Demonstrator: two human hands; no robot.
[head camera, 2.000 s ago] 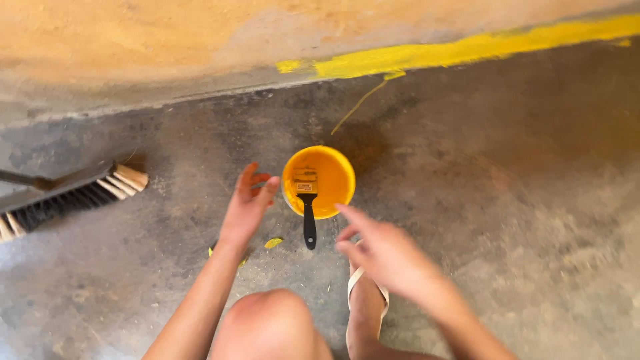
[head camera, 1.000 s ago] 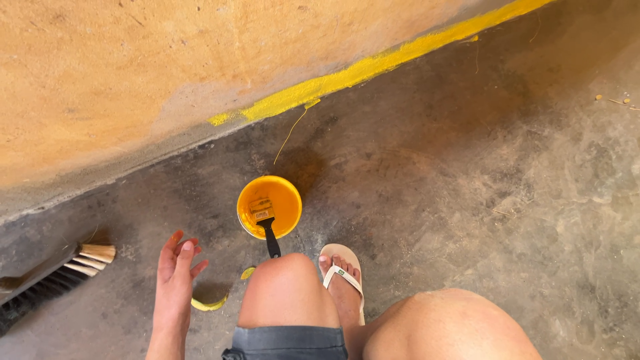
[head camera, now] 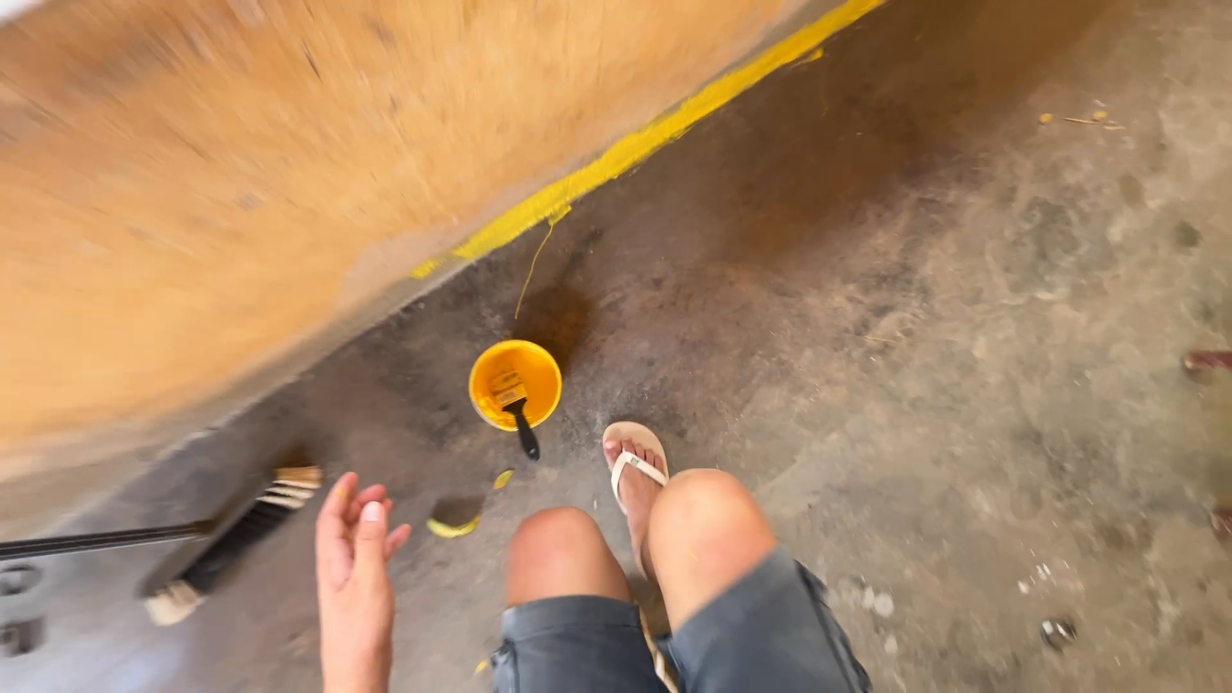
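My left hand (head camera: 358,568) is raised over the floor at the lower left, fingers apart and holding nothing. My right hand is out of the frame. A yellow paint bucket (head camera: 549,385) stands on the concrete floor, up and to the right of my left hand. In it rests a flat paintbrush (head camera: 521,423), its bristle end inside and its black handle hanging over the near rim. A yellow painted stripe (head camera: 626,154) runs along the foot of the orange wall (head camera: 241,192).
A broom head with dark and pale bristles (head camera: 236,539) lies left of my left hand. Thin yellow scraps (head camera: 454,527) lie near my knees. My sandalled foot (head camera: 637,472) is right of the bucket. A small shiny object (head camera: 1058,632) lies at the lower right.
Two seconds ago both hands were on either side of the bucket; my right hand has since left the view. My left hand has moved away from the bucket. The view has turned.
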